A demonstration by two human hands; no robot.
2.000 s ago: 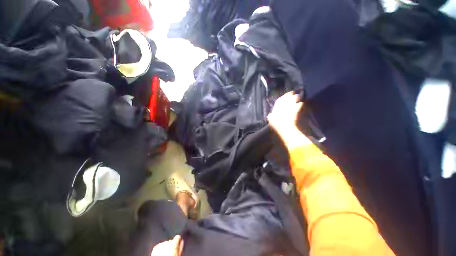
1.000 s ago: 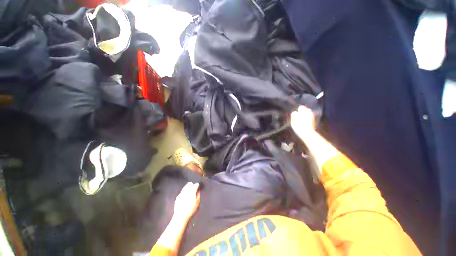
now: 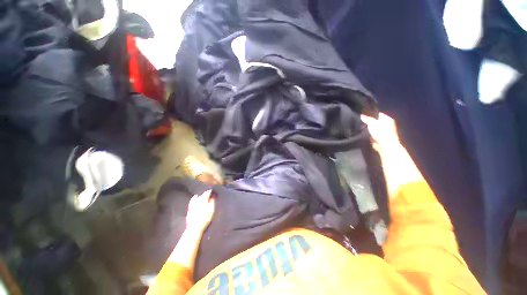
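Note:
A dark garment lies bunched across my lap and in front of it, with thin white edges and a pale piece showing in its folds. My right hand grips the garment's edge at the right of the heap, beside the navy cloth. My left hand lies on the dark cloth over my left thigh; its fingertips touch the cloth, and whether they pinch it cannot be told.
Dark garments with white ovals are heaped at left. A red crate stands between the heaps. Navy cloth hangs or lies along the right, with white pieces beyond it. My shoe is on the floor.
My right hand has moved right and toward me with the garment's edge, spreading the cloth across the front. My left hand has moved slightly up and rests on my lap. The view has shifted.

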